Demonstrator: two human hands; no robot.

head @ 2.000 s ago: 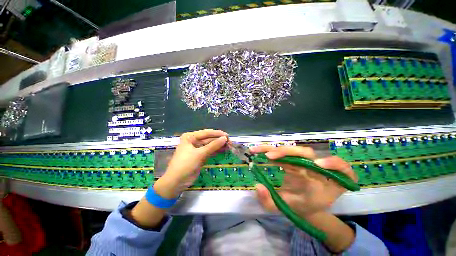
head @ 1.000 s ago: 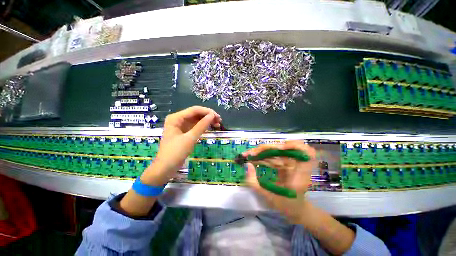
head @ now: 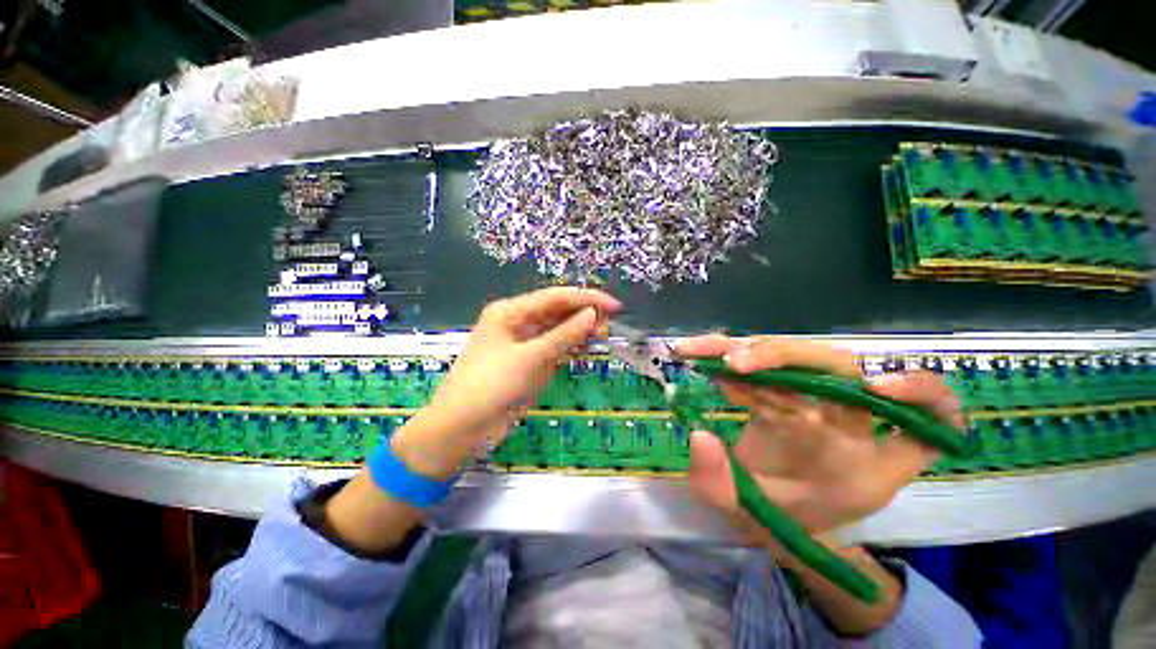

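Note:
My right hand (head: 824, 444) holds the green-handled cutters (head: 811, 545) with the handles spread. Their metal jaws point left at my left fingertips. My left hand (head: 507, 361), with a blue wrist band (head: 408, 477), has thumb and index finger pinched together. A tiny part seems to be at the fingertips, too small and blurred to make out. Both hands are above the double row of green circuit boards (head: 254, 396). The silvery pile of small leaded parts (head: 621, 190) lies behind my hands on the dark green surface.
Stacked green boards (head: 1021, 216) lie at the right. Rows of white and dark connector blocks (head: 317, 304) lie left of the pile. A grey translucent sheet or bag (head: 108, 254) and a second small pile (head: 28, 247) are at far left. Clear bags (head: 228, 102) sit on the rear ledge.
Since one second ago, the cutters have moved up to my left fingertips and their handles are wider apart. My left hand has shifted right. The boards now show no gap at right.

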